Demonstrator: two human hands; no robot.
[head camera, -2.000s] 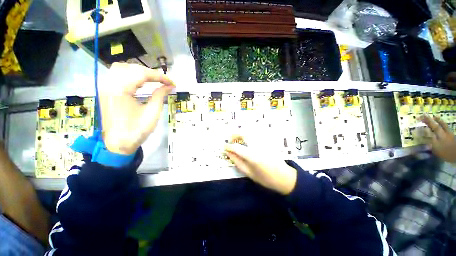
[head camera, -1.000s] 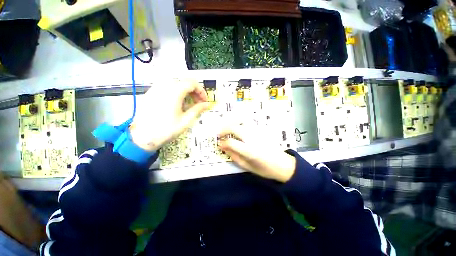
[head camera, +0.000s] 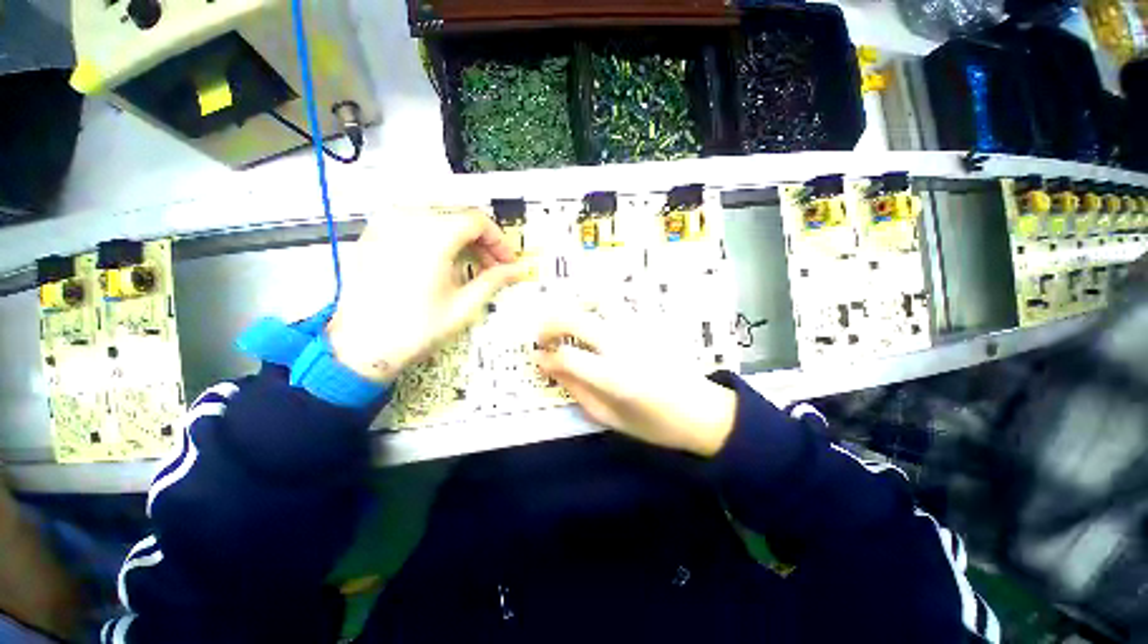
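Note:
A cream PCB panel (head camera: 667, 289) lies in the metal rail in front of me, with yellow parts and black blocks along its far edge. My left hand (head camera: 422, 283), with a blue wrist strap (head camera: 309, 361), is over the panel's left part. Its thumb and forefinger are close together; whether a part is between them is too washed out to tell. My right hand (head camera: 636, 388) is low over the middle of the panel, fingertips bent near its surface. Whether it holds a small part cannot be told.
Behind the rail (head camera: 227, 296) stand bins of green components (head camera: 516, 111), green-yellow components (head camera: 640, 103) and dark components (head camera: 781, 94). A beige box (head camera: 239, 76) is at the left. More boards lie left (head camera: 111, 359) and right (head camera: 856, 271). A blue cord (head camera: 319, 164) hangs by my left hand.
My left hand has moved right and down from above the rail's far edge to over the panel. My right hand stays low over the panel. The other person's hand at the right is gone from view.

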